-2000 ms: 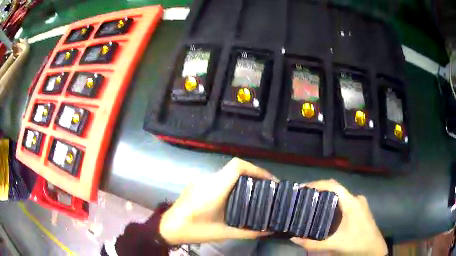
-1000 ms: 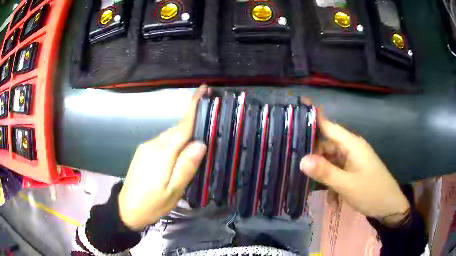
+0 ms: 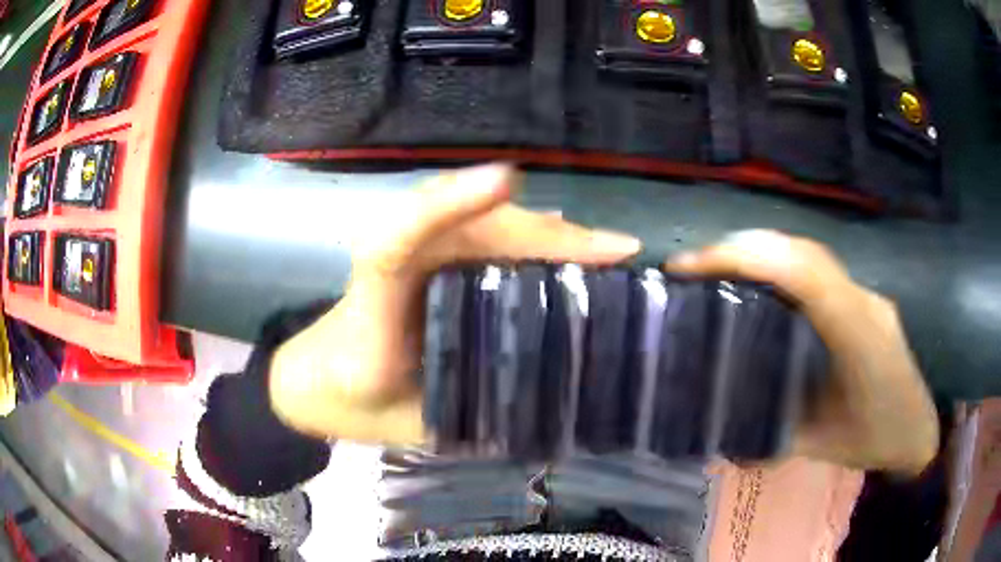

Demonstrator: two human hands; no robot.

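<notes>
A row of several closed flip phones [image 3: 615, 362], side by side as one ribbed black block, is held over the near edge of the bench. My left hand [image 3: 384, 318] grips its left end, with fingers along the top edge. My right hand [image 3: 856, 351] grips its right end, fingers also over the top. The block and my hands are blurred. Beyond them, a black tray [image 3: 461, 121] with a red lower edge holds closed flip phones with gold discs; its far part is cut off by the frame's top.
A red tray [image 3: 143, 242] with closed phones in its compartments lies at the left. The conveyor's smooth grey-green edge [image 3: 263, 231] runs between the trays and me. A red item [image 3: 121, 362] is under the red tray. The floor [image 3: 121, 428] has a yellow line.
The phone block was turned: a second ago red stripes showed between the phones, now mostly dark ribbed edges show. My fingers have moved over its top edge. The trays appear shifted right in view.
</notes>
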